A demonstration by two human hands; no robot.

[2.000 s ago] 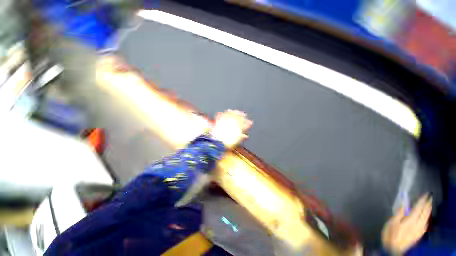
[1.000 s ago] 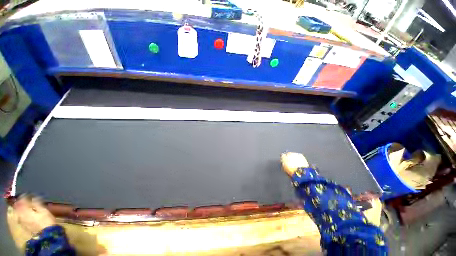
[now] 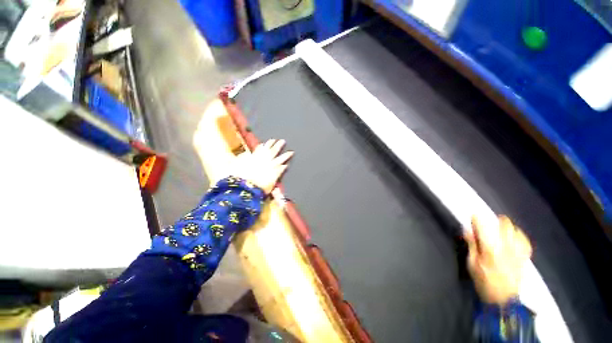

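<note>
A wide dark grey sheet (image 3: 349, 194) covers the press bed. A long white edge strip (image 3: 396, 134) runs along its far side, with a dark shadow along its near side. My left hand (image 3: 265, 164) lies on the sheet's front edge, fingers spread, empty. My right hand (image 3: 500, 258) is curled over the white strip at the lower right, and its fingertips are partly hidden. The red-brown cutting board (image 3: 325, 268) shows in pieces along the front, beside the pale wooden edge (image 3: 278, 268).
The blue press beam (image 3: 510, 87) with a green button stands along the upper right. A white side table (image 3: 67, 201) is at the left, with an orange-red object (image 3: 153, 171) at its corner. A blue tub (image 3: 213, 23) stands at the top. Grey floor shows between table and press.
The view has swung towards the left end of the press. My right hand has moved from the grey sheet to the white strip. My left hand remains at the front edge.
</note>
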